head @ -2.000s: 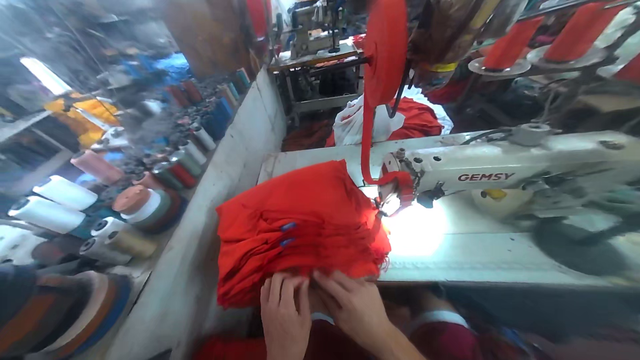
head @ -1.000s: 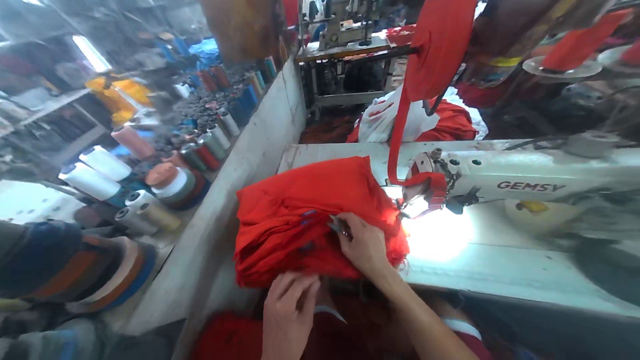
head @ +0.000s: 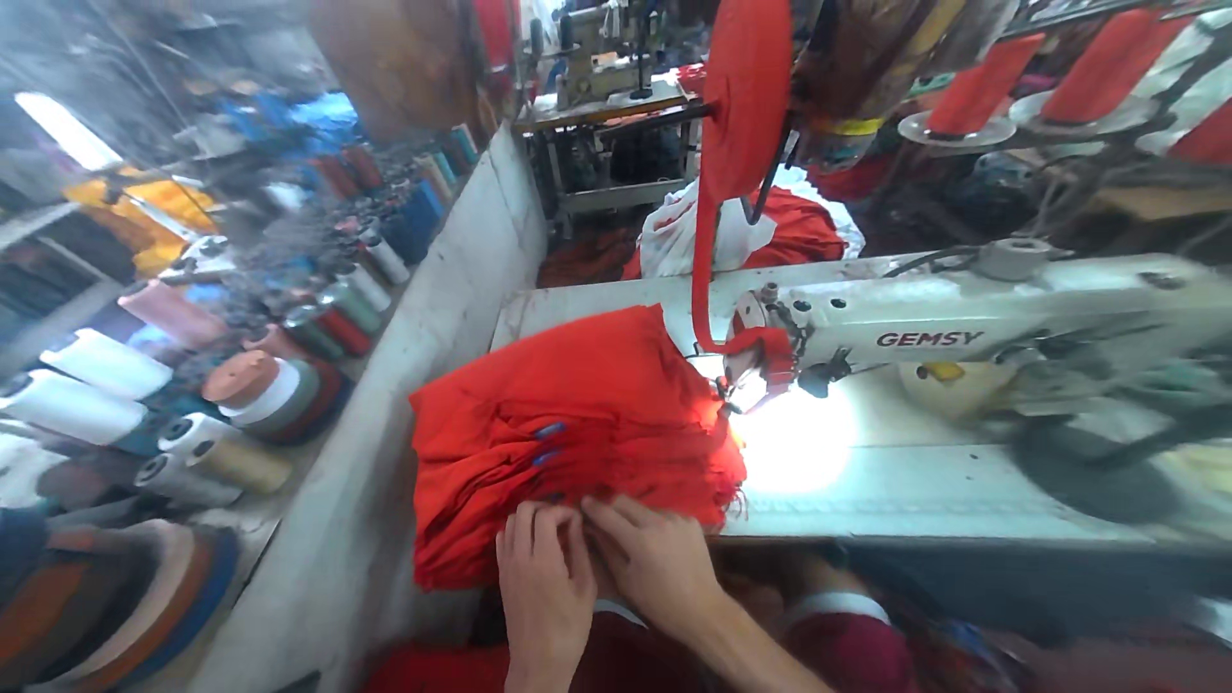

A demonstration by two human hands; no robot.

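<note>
A stack of red fabric pieces [head: 577, 385] lies on the white bed of a Gemsy sewing machine [head: 924, 332], left of its needle area. Small blue marks or tags show among the folds. My left hand [head: 547, 568] is at the stack's near edge, its fingers bent against the cloth. Close beside it, my right hand [head: 654, 558] has its fingertips on the same edge, thumbs near each other. Both seem to pinch the cloth, though the fingertips are partly hidden. Red tape [head: 705, 260] runs down from a red roll [head: 746, 96] to the machine's presser area.
A white raised board [head: 452, 250] borders the machine table on the left. Beyond it stand many thread cones [head: 106, 361] and stacked tape rolls [head: 125, 597]. Red thread cones [head: 982, 87] stand on a rack at upper right. White and red cloth [head: 707, 231] is heaped behind the table.
One second ago my right hand was higher on the stack with a small metal tool; now it is at the near edge beside my left hand, and the tool cannot be made out.
</note>
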